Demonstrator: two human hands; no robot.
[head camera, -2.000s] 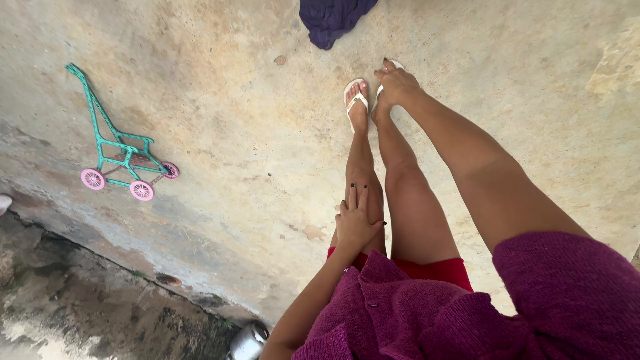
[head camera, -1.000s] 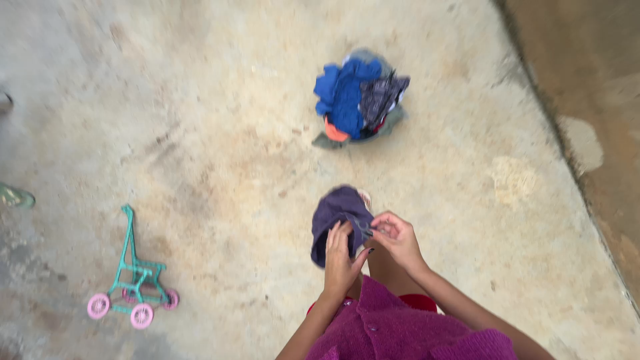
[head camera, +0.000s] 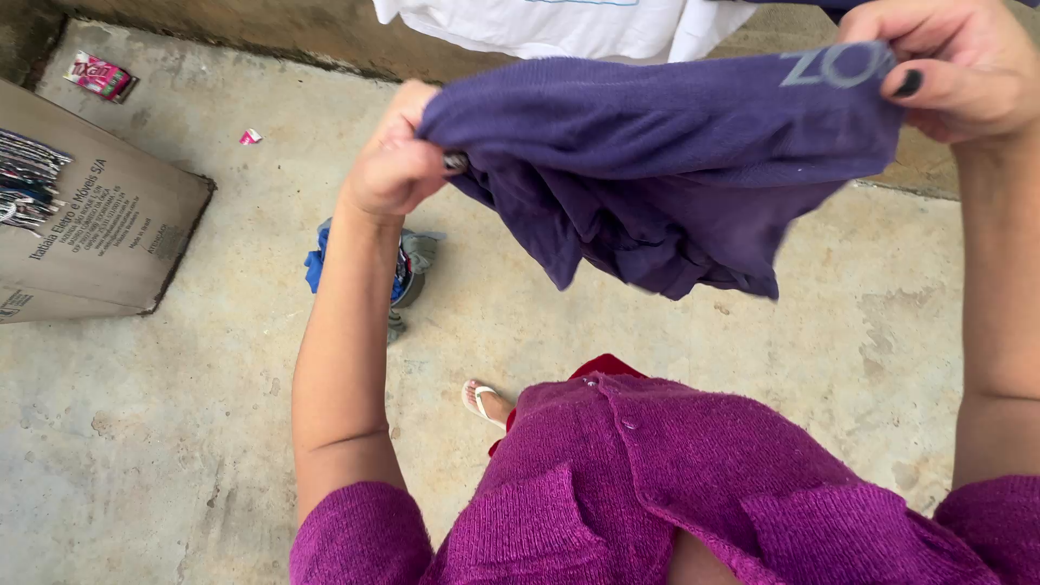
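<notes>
A dark purple-blue cloth garment (head camera: 650, 146) is stretched between my two hands in the upper part of the head view, its lower folds hanging loose. My left hand (head camera: 402, 154) grips one end of its waistband-like edge. At the other end, my right hand (head camera: 951, 73) pinches the band beside some pale lettering. Beyond the garment hangs a white shirt (head camera: 536, 24) with a faint blue print, and dark cloth shows near my right hand. Blue and grey clothes (head camera: 414, 260) lie heaped in a container on the floor, partly hidden behind my left forearm.
On the left stands a large cardboard box (head camera: 122, 219) with printed writing and a striped textile on it. A pink detergent packet (head camera: 101, 77) and a small pink scrap (head camera: 250, 137) lie on the concrete floor (head camera: 203, 390). A low wall (head camera: 268, 32) runs along the back.
The purple garment, bunched low near my legs a second ago, is now raised and spread between both hands. The view has swung to the hanging shirt and the box.
</notes>
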